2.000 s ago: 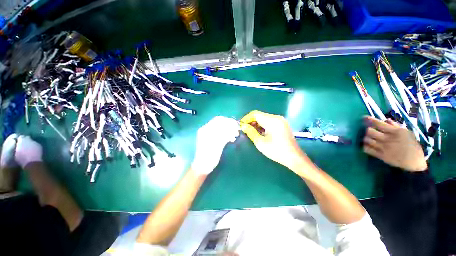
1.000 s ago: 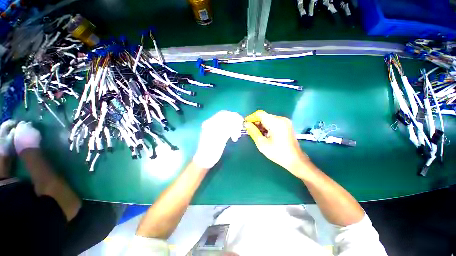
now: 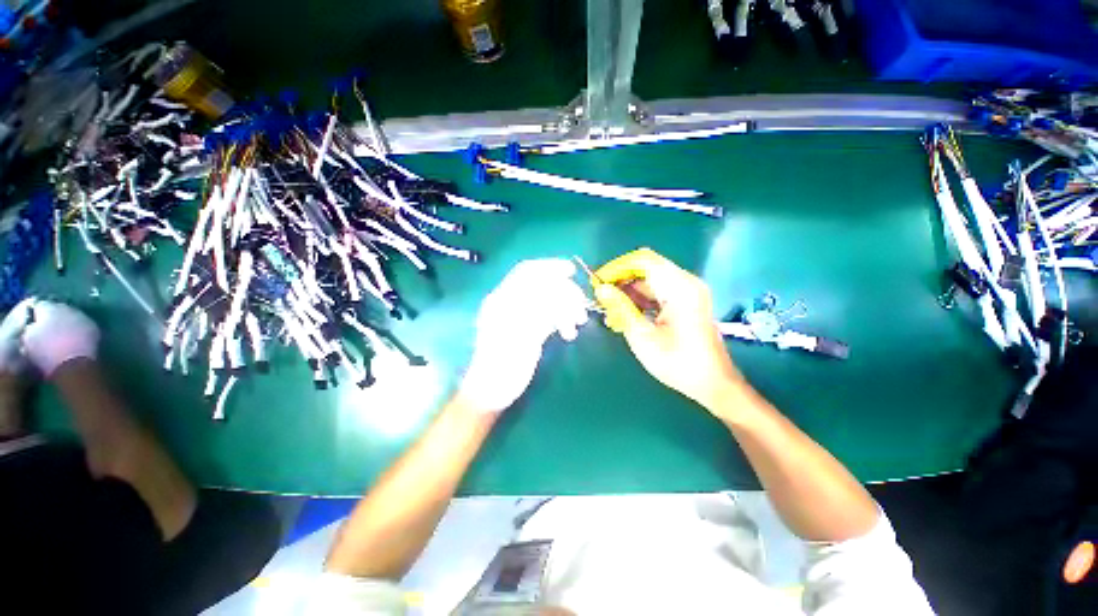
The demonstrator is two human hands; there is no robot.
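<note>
My left hand (image 3: pixel 520 331), in a white glove, is closed with its fingertips near the centre of the green bench. My right hand (image 3: pixel 674 325), with yellow coverings on the fingers, pinches thin wires (image 3: pixel 586 272) that stand out between the two hands. Brown-red wires show inside my right palm. A white cable (image 3: pixel 789 342) with a dark end sticks out to the right from behind my right hand, with clear or pale blue clips (image 3: pixel 771 313) on it. What my left fingers hold is hidden.
A harness pile (image 3: pixel 259 259) lies at left. White cables with blue connectors (image 3: pixel 602 184) lie near the metal rail (image 3: pixel 843 114) and its post (image 3: pixel 612 60). More harnesses (image 3: pixel 981 241) lie at right. Beyond are a can (image 3: pixel 473 27) and a blue bin (image 3: pixel 975 42). Another person's gloved hands (image 3: pixel 54 337) are at left.
The neighbour's hand at right has left the harnesses, and a harness near it is gone from its place. My hands stay together at the centre, with a thin wire now showing above the fingertips.
</note>
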